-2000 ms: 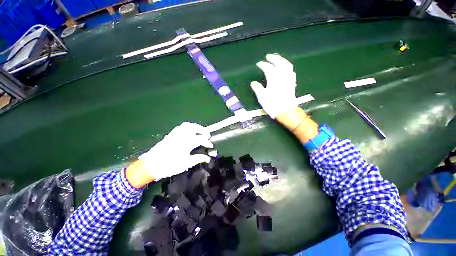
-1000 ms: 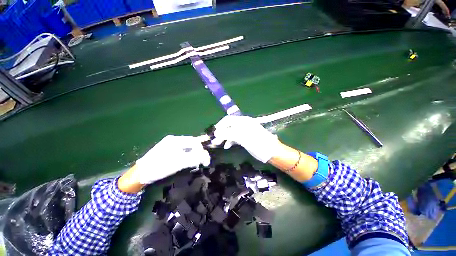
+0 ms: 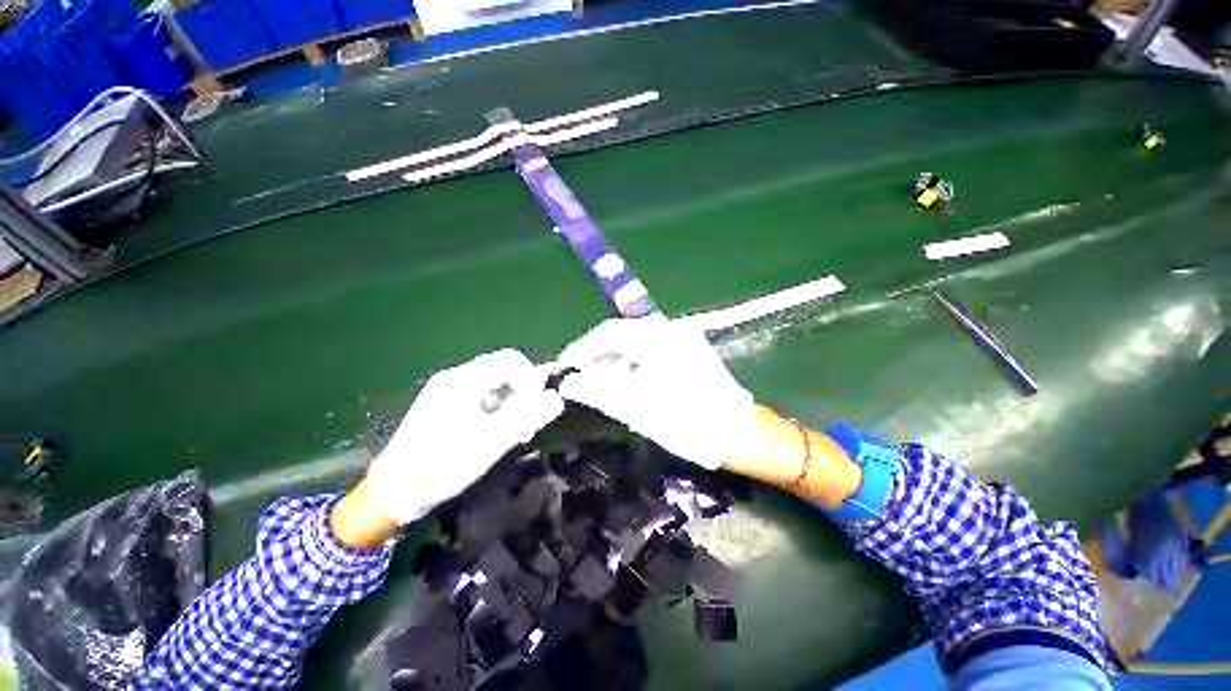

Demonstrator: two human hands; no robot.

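Note:
My left hand (image 3: 459, 429) and my right hand (image 3: 662, 388), both in pale work gloves, meet above the near part of the green belt. Their fingertips are pinched together on a small black piece (image 3: 558, 383), mostly hidden by the fingers. A loose heap of black insulating pads (image 3: 581, 540) lies just below the hands. One circuit board assembly (image 3: 929, 193) lies on the belt at the right, a second (image 3: 1150, 138) is farther right, and another (image 3: 38, 455) is at the far left edge.
A purple strip (image 3: 574, 223) runs across the belt, with cream tape strips (image 3: 783, 304) at its ends. A short tape piece (image 3: 967, 246) and a thin dark stick (image 3: 988, 343) lie right. A clear plastic bag (image 3: 108, 581) is at lower left; blue bins (image 3: 257, 27) stand behind.
Since the first frame my right hand has come down to meet my left over the heap. The circuit board assemblies at the right have shifted rightward; another has appeared at the far left.

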